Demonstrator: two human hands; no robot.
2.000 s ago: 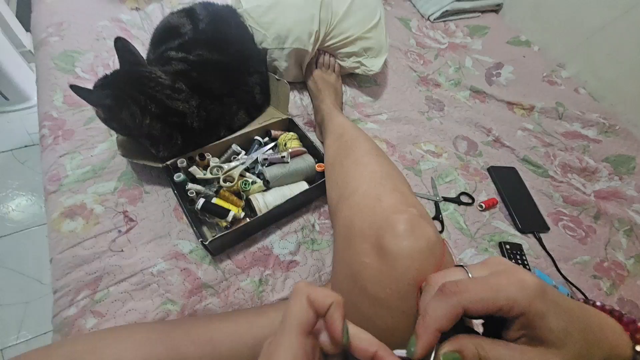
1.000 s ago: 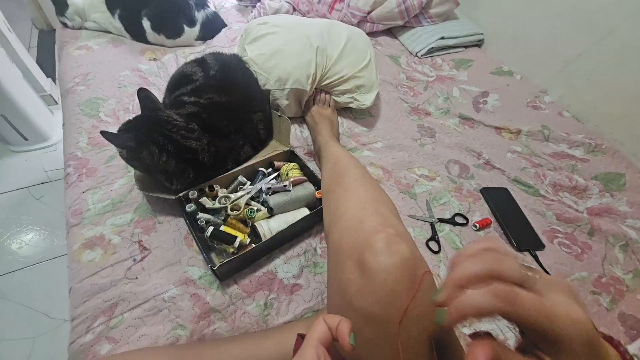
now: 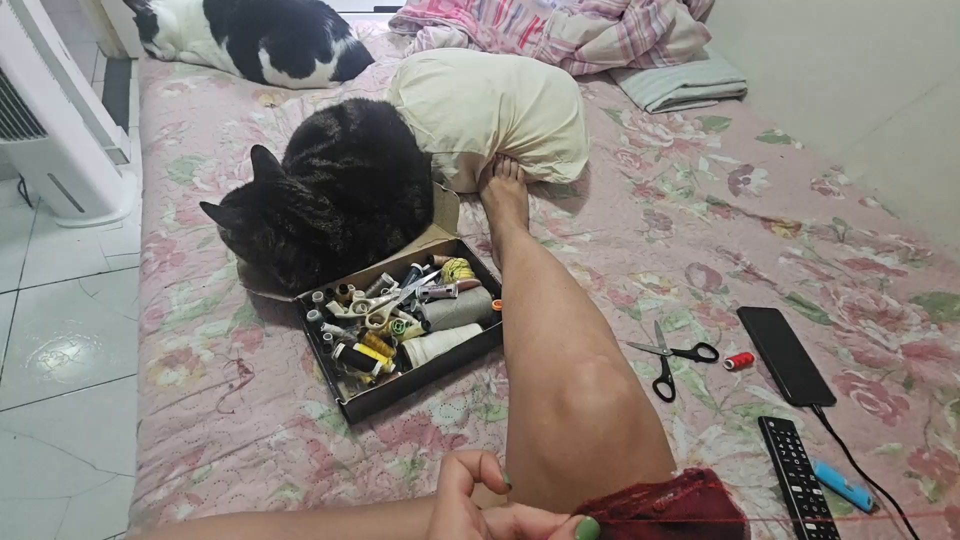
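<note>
At the bottom edge, my left hand [image 3: 487, 506] pinches the edge of a dark red fabric piece [image 3: 667, 506] between thumb and finger. The cloth lies against my bent leg, near the knee. A thin red thread [image 3: 840, 520] runs from the cloth toward the right edge of the view. My right hand is out of view. Open black-handled scissors [image 3: 665, 351] rest on the floral bedspread beside the leg, and a small red thread spool [image 3: 739, 361] lies just right of them.
A black box [image 3: 420, 382] of thread spools and scissors stands left of my leg. A black cat [image 3: 352, 180] lies behind it, a black-and-white cat [image 3: 262, 37] farther back. At right are a phone [image 3: 786, 356], a remote control [image 3: 799, 476] and a blue lighter-like object [image 3: 844, 486].
My right hand, raised over the leg a second ago, has left the view. The dark red cloth now shows plainly at my left hand. The view has shifted.
</note>
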